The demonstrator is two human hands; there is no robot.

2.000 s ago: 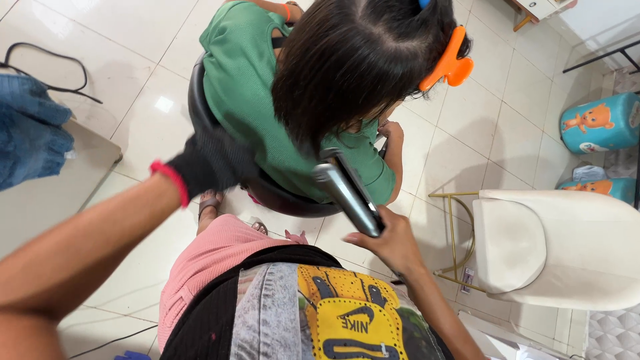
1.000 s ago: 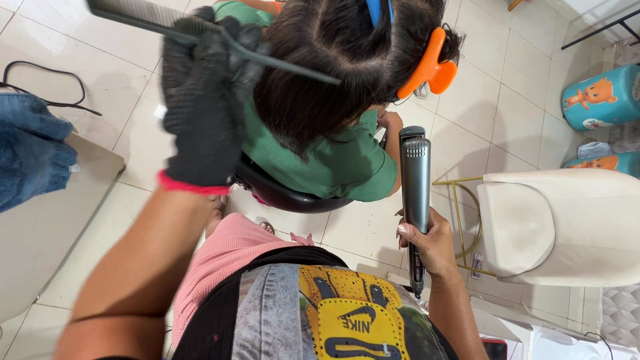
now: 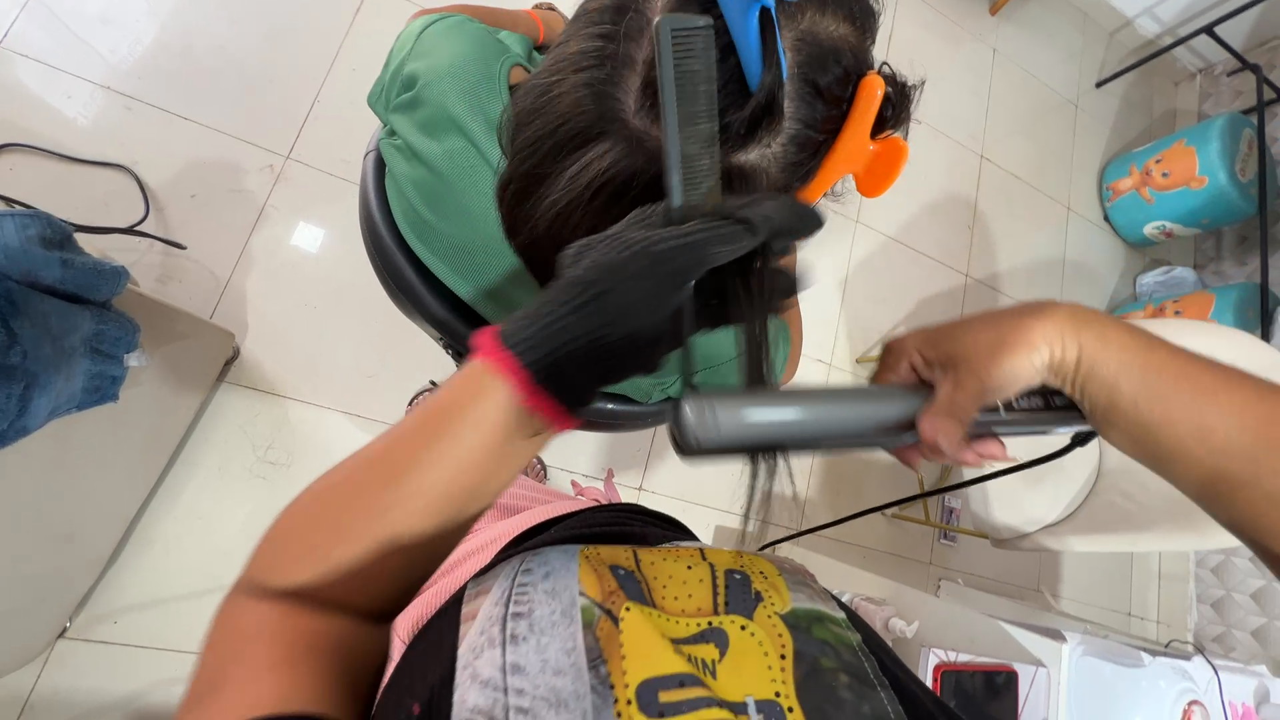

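My left hand, in a black glove with a red cuff, holds a dark comb and a thin lock of hair beside the seated person's head. In my bare right hand is a grey flat iron, held level; the lock passes at its plates and its ends hang below. Whether the plates are pressed together is hard to tell. An orange claw clip and a blue hair clip hold other hair sections. The person wears a green top.
The person sits on a black chair. The iron's cord runs below my right hand. A cream chair stands at right, near teal patterned packages. Denim cloth lies at left. A red-edged phone is at lower right.
My left hand has moved right to a lock of hair, and the comb now points up. My right hand has raised the flat iron and turned it from upright to level, at that lock.
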